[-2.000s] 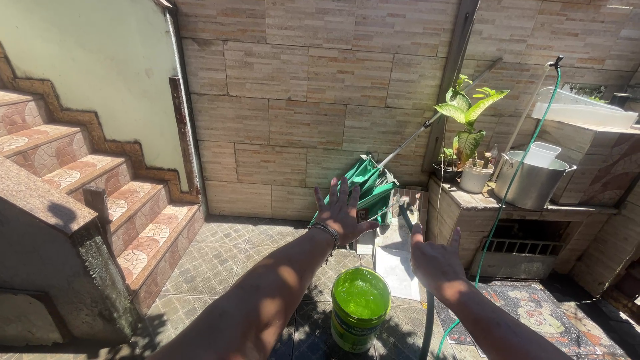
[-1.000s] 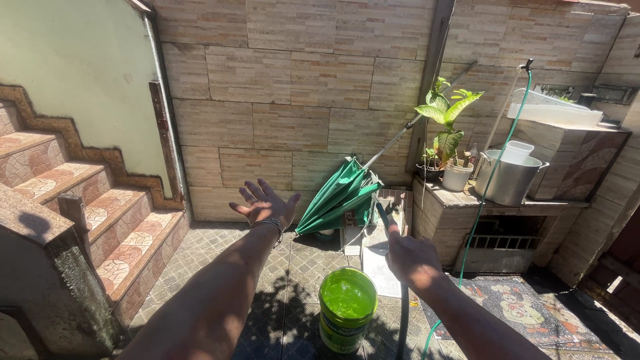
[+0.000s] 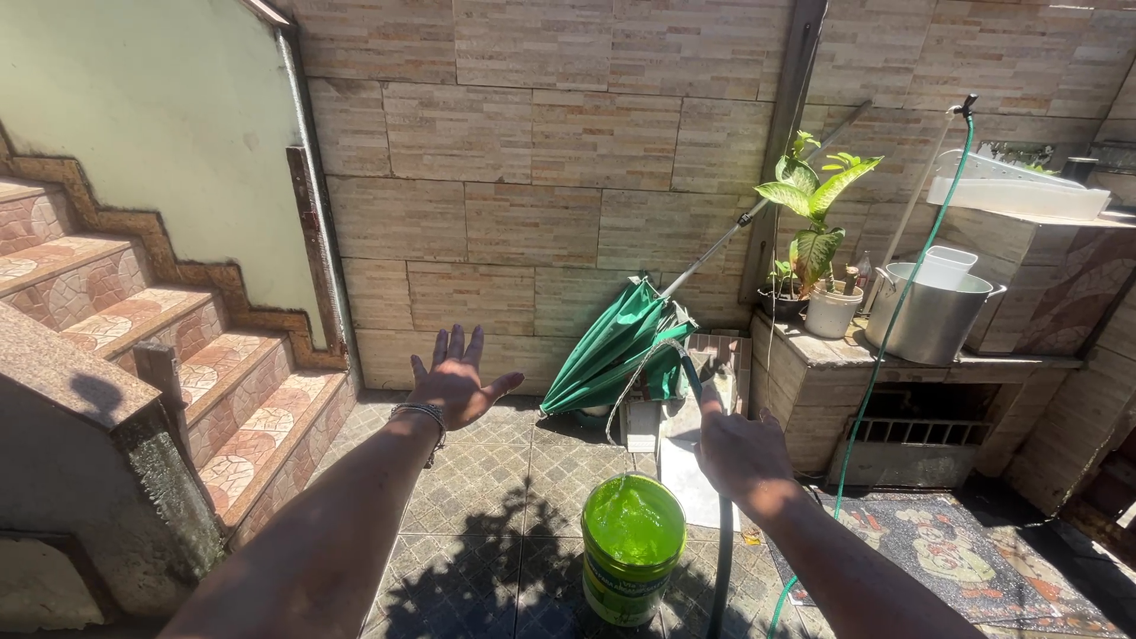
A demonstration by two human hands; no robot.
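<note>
My left hand (image 3: 457, 380) is held out in the air with its fingers spread and nothing in it, a beaded bracelet at the wrist. My right hand (image 3: 744, 444) grips a dark garden hose (image 3: 724, 568) near its end. From the hose end a thin stream of water (image 3: 632, 382) arcs leftward and down into a green plastic bucket (image 3: 635, 532) on the tiled floor. Liquid in the bucket looks bright green and rippled. Behind the hands, a folded green umbrella (image 3: 612, 351) leans with its pole against the tiled wall.
Tiled stairs (image 3: 257, 426) rise at the left beside a low wall (image 3: 80, 364). At the right, a tiled counter (image 3: 812, 355) bears potted plants (image 3: 827, 306) and an aluminium pot (image 3: 927, 315). A thin green hose (image 3: 874, 382) hangs there, with a patterned mat (image 3: 950, 550) below.
An arcing water stream now shows from the hose end. My left hand has moved left, away from the umbrella that it overlapped two seconds ago. My right hand still grips the hose.
</note>
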